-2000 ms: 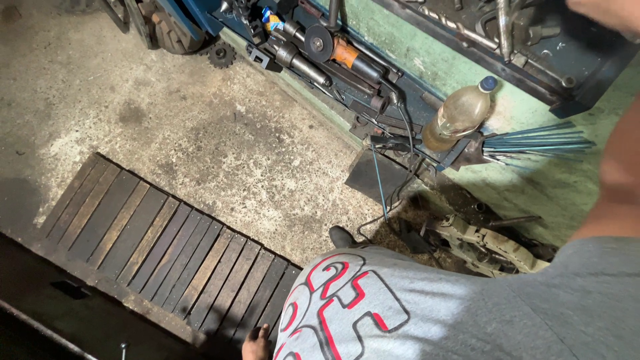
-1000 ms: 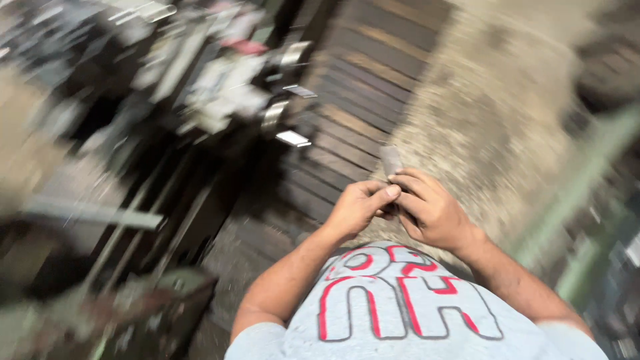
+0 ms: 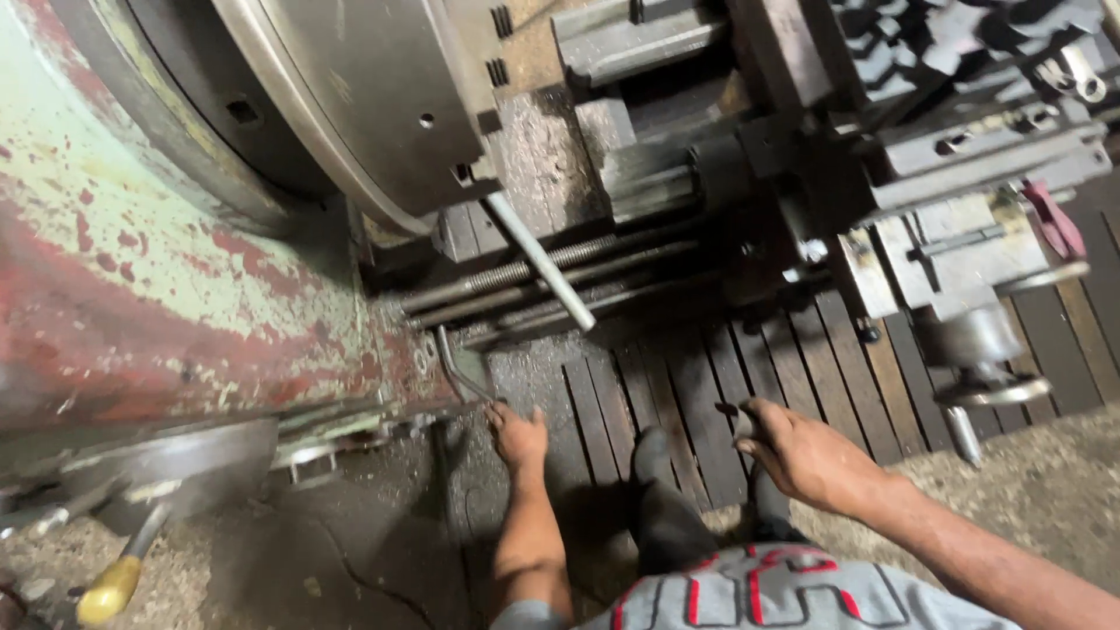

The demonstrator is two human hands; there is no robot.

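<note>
My left hand (image 3: 520,435) reaches forward at the end of a bent metal lever (image 3: 453,367) on the lathe's front, its fingertips at the lever's tip; whether they close round it is unclear. My right hand (image 3: 801,451) holds a small dark piece (image 3: 728,409) between thumb and fingers above the slatted wooden floor. Ahead is the lathe's large round chuck or faceplate (image 3: 376,96). A pale metal bar (image 3: 542,262) slants down from its lower edge, across the threaded leadscrew (image 3: 560,256).
The lathe carriage with its handwheel (image 3: 993,389) stands at the right, a pink-red object (image 3: 1053,219) on it. At lower left a yellow-knobbed lever (image 3: 109,591) sticks out. Slatted boards (image 3: 691,394) lie underfoot; the painted headstock (image 3: 192,306) fills the left.
The view has swung round to the lathe. My hands, together around a small piece one second ago, are now apart, the left at the lever and the right holding a small piece.
</note>
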